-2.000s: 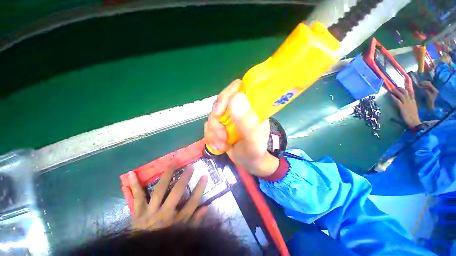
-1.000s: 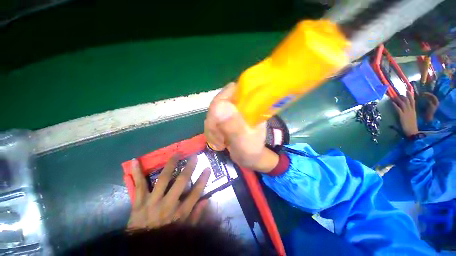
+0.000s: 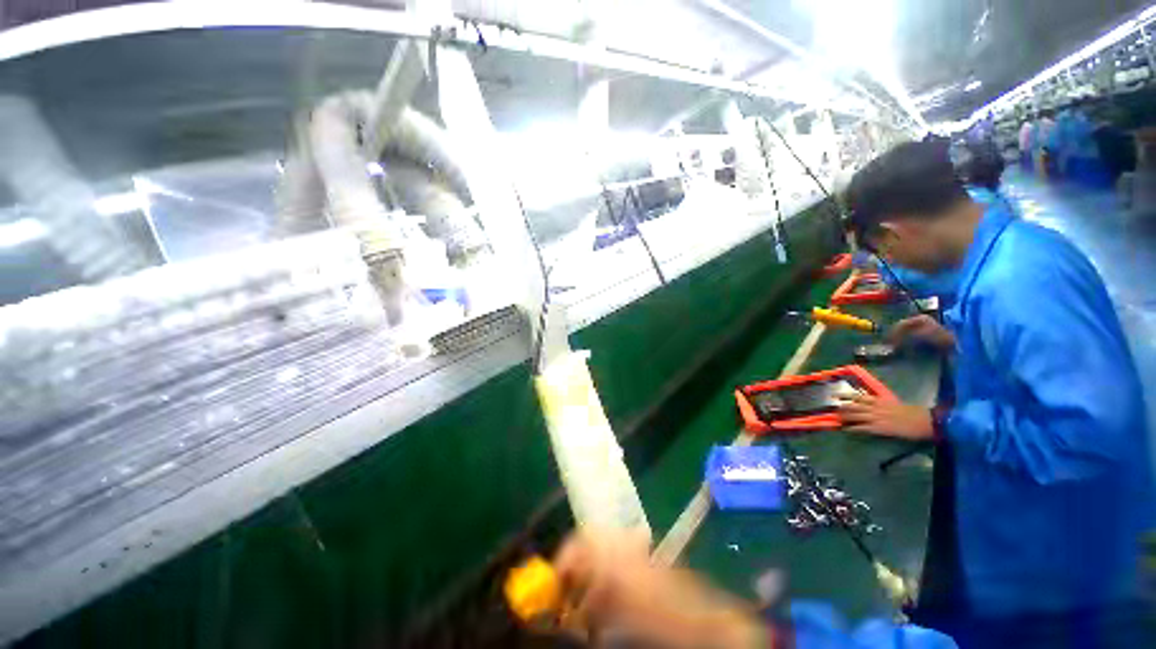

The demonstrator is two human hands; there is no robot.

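Observation:
My right hand is at the bottom edge, blurred, with its blue sleeve cut off by the edge. It is closed on the yellow electric screwdriver; only a small yellow part shows at the left of the fingers, and the tool's bit is not visible. My left hand is not in view. The red-framed device in front of me is also out of the picture.
A white wrapped post stands just beyond my right hand. A blue parts bin and a heap of small metal-and-black parts lie on the green bench. A worker in blue holds a red-framed device. Another yellow screwdriver lies beyond.
The view has swung up and along the line. My left hand and my red-framed device have left the picture. My right hand and the screwdriver now show low at the bottom edge.

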